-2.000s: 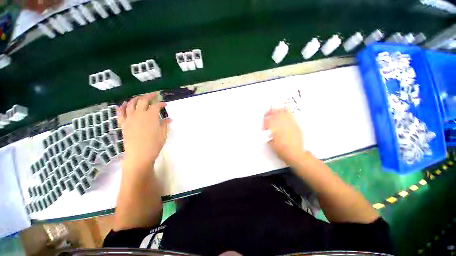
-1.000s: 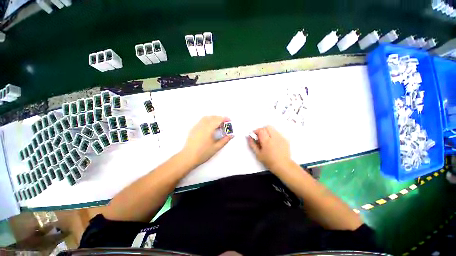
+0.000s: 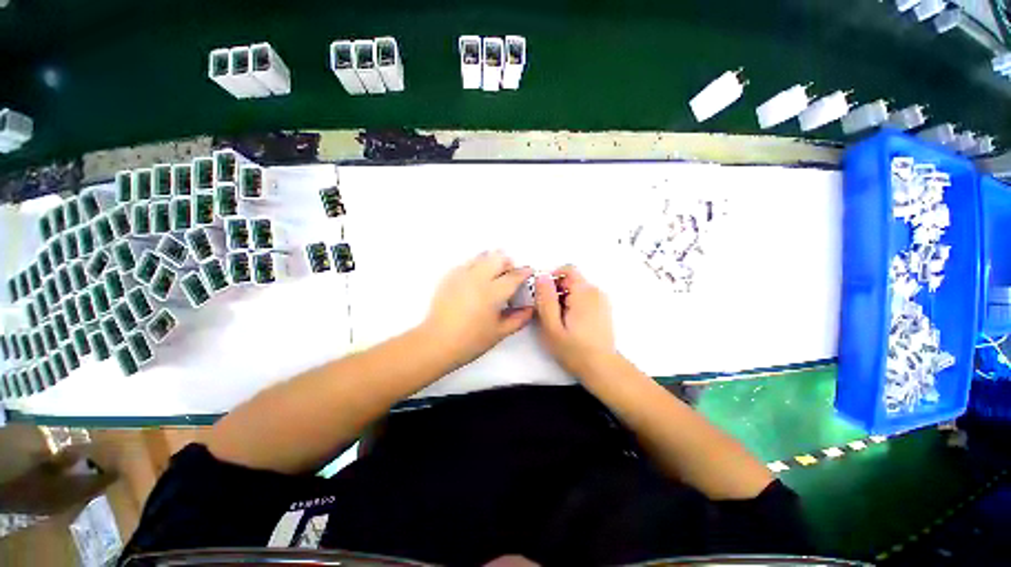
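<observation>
My left hand holds a white adapter housing over the middle of the white work surface. My right hand meets it, fingertips at the housing's open end on a small white part, mostly hidden by the fingers. Many open housings with dark green insides stand in rows at the left. Three more housings stand apart, between that group and my left hand. A loose pile of small white parts lies right of my right hand.
A blue bin heaped with small white parts stands at the right end, with another blue bin beyond. The green conveyor belt runs past the far edge, carrying grouped housings and single pronged adapters. Cardboard lies below left.
My left hand went from the housings at left to the middle, with a housing. My right hand came left from the pile and now touches that housing. Items on the belt have shifted right.
</observation>
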